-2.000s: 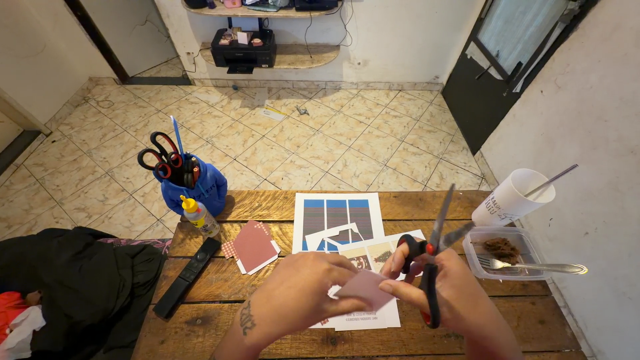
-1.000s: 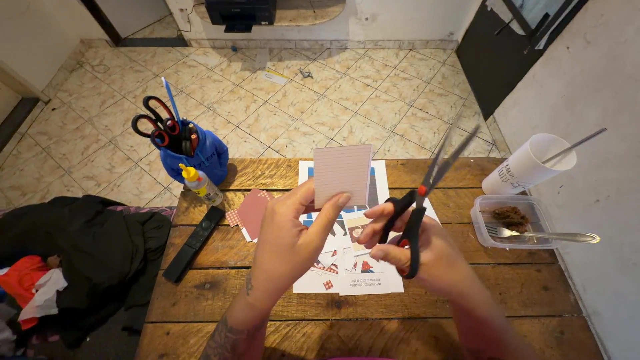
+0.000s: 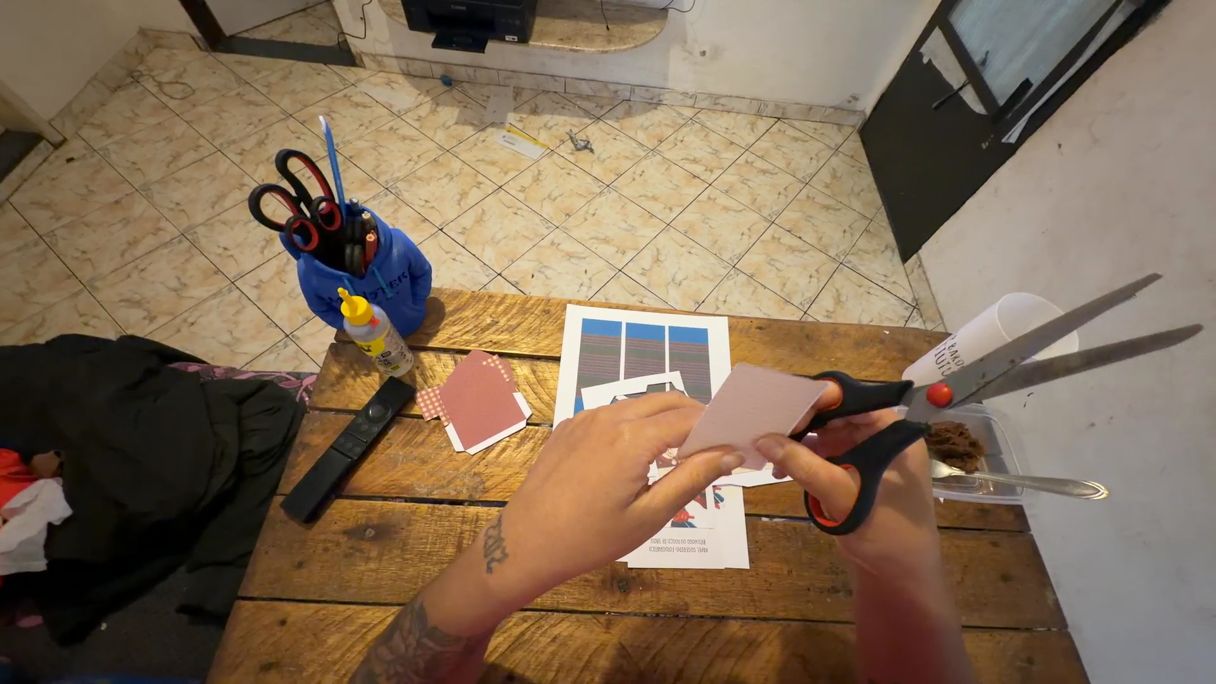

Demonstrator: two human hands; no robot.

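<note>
A small pink paper piece (image 3: 755,408) is pinched by my left hand (image 3: 608,465) at its lower left edge. My right hand (image 3: 869,484) has the scissors (image 3: 940,394) looped over its thumb and fingers, blades parted and pointing up to the right, and its fingertips also touch the paper. Beneath both hands lie printed sheets (image 3: 712,551), partly hidden, with a blue-striped sheet (image 3: 646,332) behind them. To the left, a cut dark pink paper shape (image 3: 480,404) with white tabs and a checked part rests on the wooden table (image 3: 427,560).
At the left stand a blue holder (image 3: 366,285) with scissors and pens, and a glue bottle (image 3: 375,332) beside a black remote control (image 3: 349,449). On the right are a white cup (image 3: 993,332) and a plastic container (image 3: 997,446) with brown food and a fork (image 3: 1035,483).
The pink paper was upright in my left hand a second ago; it is now tilted and lower, with the right fingertips at it. The scissors have swung from pointing up to pointing right.
</note>
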